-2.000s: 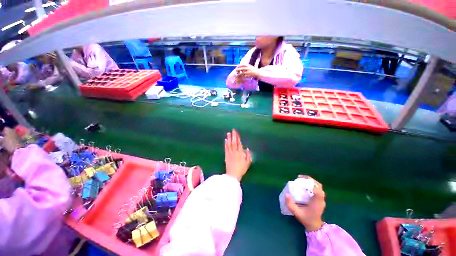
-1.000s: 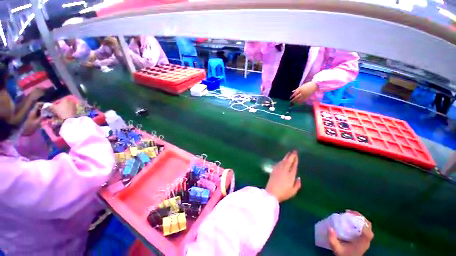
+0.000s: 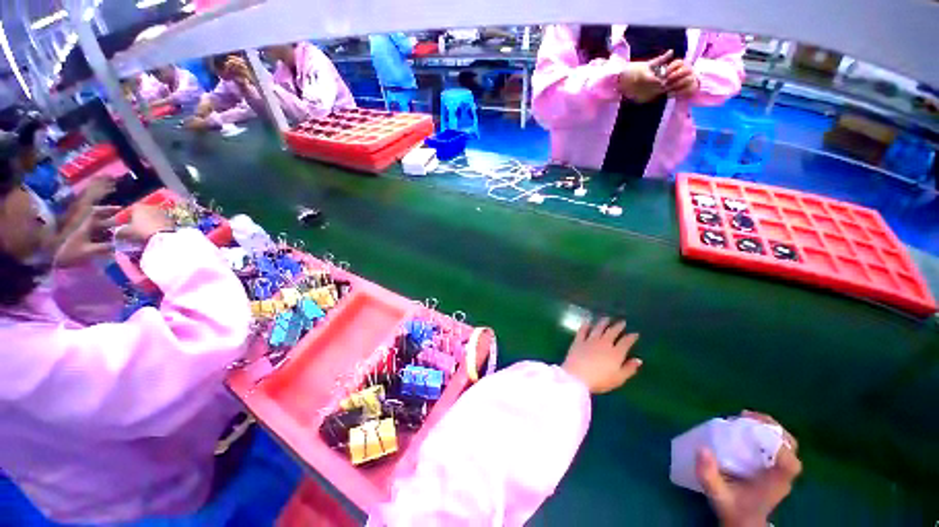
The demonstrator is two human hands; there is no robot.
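Observation:
My right hand (image 3: 750,484) grips a white block (image 3: 729,449) with a boxy body and rounded top at the lower right, over the green bench (image 3: 638,453). The thumb is on its near side and the fingers are around its right side. My left hand (image 3: 602,357) rests palm down on or just above the green surface, fingers spread, with nothing seen in it. The hand's underside is hidden. My left forearm in a pink sleeve lies beside the red compartment tray (image 3: 340,345) of coloured binder clips (image 3: 422,381).
A yellowish ring (image 3: 480,354) is at the tray's corner. Across the line are a red grid tray (image 3: 813,232) with dark units, white cables (image 3: 515,183), a blue bin (image 3: 447,143) and a standing person (image 3: 577,93). Another person (image 3: 124,371) works at the left. A pale frame (image 3: 463,19) crosses overhead.
The view has swung left and everything has shifted right in it. The fingers of my left hand have spread. My right hand still holds the white block. The person opposite has stood and brought both hands together.

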